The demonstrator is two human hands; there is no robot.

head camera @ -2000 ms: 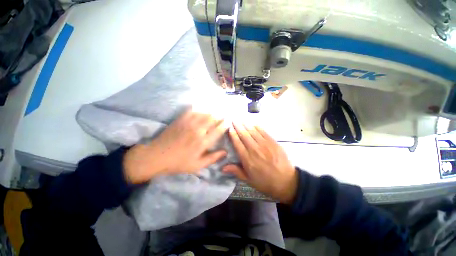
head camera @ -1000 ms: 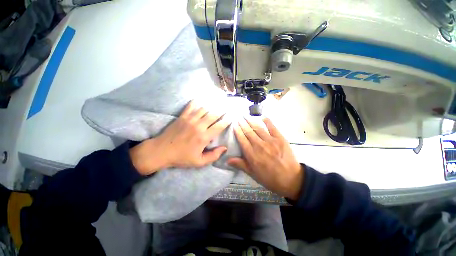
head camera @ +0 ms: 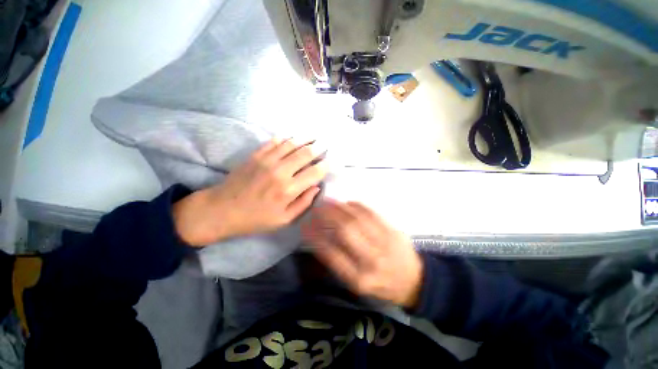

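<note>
The light grey fabric panel (head camera: 216, 94) lies on the white machine table left of and under the sewing machine's needle area, its lower part hanging over the front edge. My left hand (head camera: 263, 189) lies on the panel with fingers bent, thumb and fingertips gripping its right edge. My right hand (head camera: 364, 249) is blurred at the table's front edge, fingers curled near that same edge; whether it pinches fabric is unclear. The presser foot (head camera: 363, 109) is behind my hands, in strong glare that hides the fabric there.
The cream sewing machine head (head camera: 447, 43) stands at the back. Black-handled scissors (head camera: 498, 130), a small blue tool (head camera: 456, 78) and a small tan piece (head camera: 404, 89) lie under its arm. Blue tape (head camera: 54, 72) is at left. A ruler strip (head camera: 490, 247) runs along the front edge. Grey fabric lies at far right.
My right hand has moved from flat beside the needle down towards me and curled. My left hand's fingers have bent around the fabric edge. The camera view has shifted, so the machine appears higher.
</note>
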